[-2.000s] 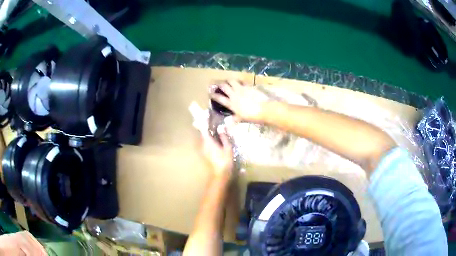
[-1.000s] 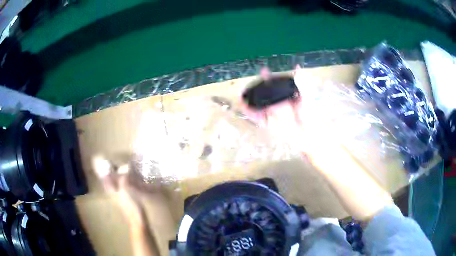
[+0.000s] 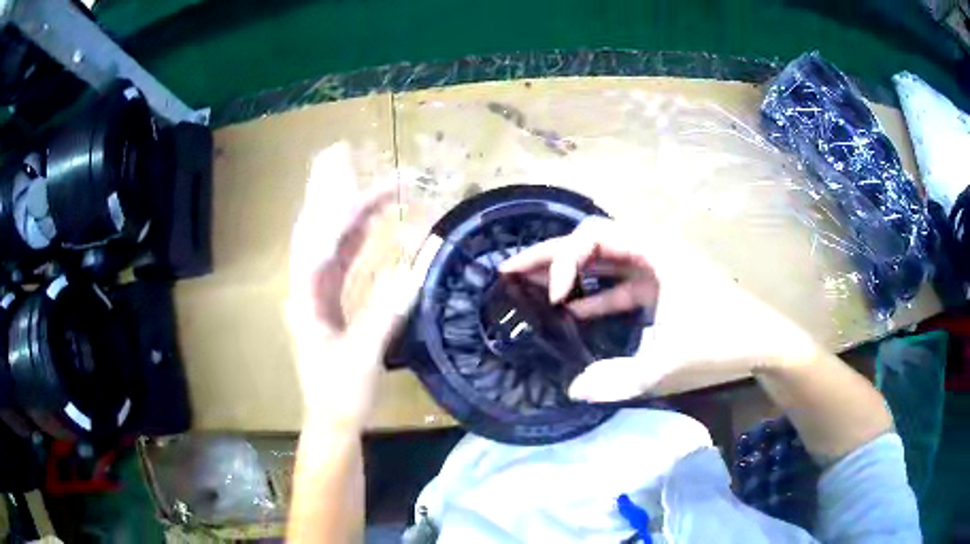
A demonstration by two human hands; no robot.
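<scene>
A black round unit (image 3: pixel 463 372) with radial vanes and white segments on its rim lies on the cardboard in front of me. My right hand (image 3: pixel 638 308) is over its centre and holds a glossy dark disc (image 3: pixel 548 329) tilted by its edges. The disc covers part of the centre; a few white display strokes show beside it. Whether the disc touches the unit I cannot tell. My left hand (image 3: pixel 346 298) is at the unit's left rim, bright and blurred, fingers apart, with nothing seen in it.
Several black units (image 3: pixel 101 191) stand at the left on their sides. A clear bag of dark discs (image 3: pixel 851 181) lies at the right, beside a white sheet (image 3: pixel 936 138). Tan cardboard (image 3: pixel 255 234) covers the bench. A green belt (image 3: pixel 479 27) runs behind. A carton (image 3: pixel 213 483) is below.
The unit has moved up from the front edge to the bench's middle. My right hand has brought the dark disc over its centre. My left hand has come to the unit's left side.
</scene>
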